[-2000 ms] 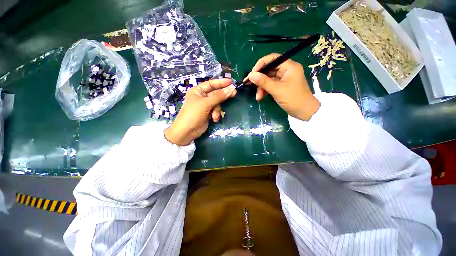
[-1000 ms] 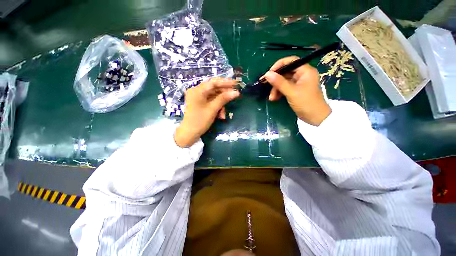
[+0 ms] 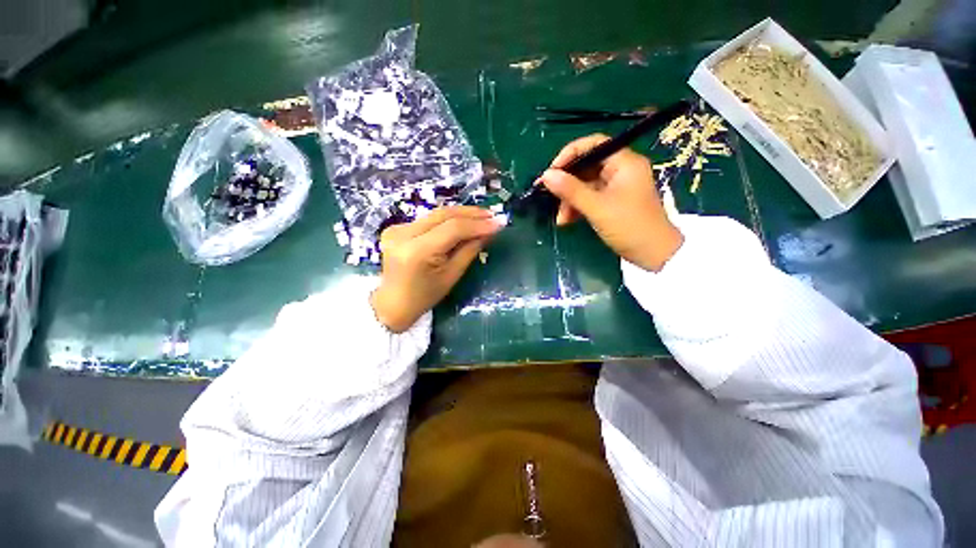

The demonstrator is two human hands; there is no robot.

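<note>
My left hand (image 3: 430, 257) pinches a small square component (image 3: 499, 213), whitish on the side that shows, between thumb and fingertips. My right hand (image 3: 612, 203) holds black pen-like tweezers (image 3: 615, 142) slanting down to the left. Their tip is close beside the component; whether it touches is too small to tell. A loose pile of small pale strips (image 3: 696, 145) lies to the right of the tweezers. A large clear bag of dark and white square parts (image 3: 394, 134) lies beyond my left hand, with parts spilled at its near end.
A small open clear bag (image 3: 191, 214) with dark parts stands at left. Spare black tweezers (image 3: 592, 115) lie beyond my right hand. A white box of tan strips (image 3: 755, 134) and a plain white box or lid (image 3: 923, 139) are at upper right. Plastic-wrapped items (image 3: 21, 257) sit at the far left edge.
The gap between my hands has narrowed since a second ago, and the tweezers' tip is now nearer the component in my left fingertips. The view has shifted slightly.
</note>
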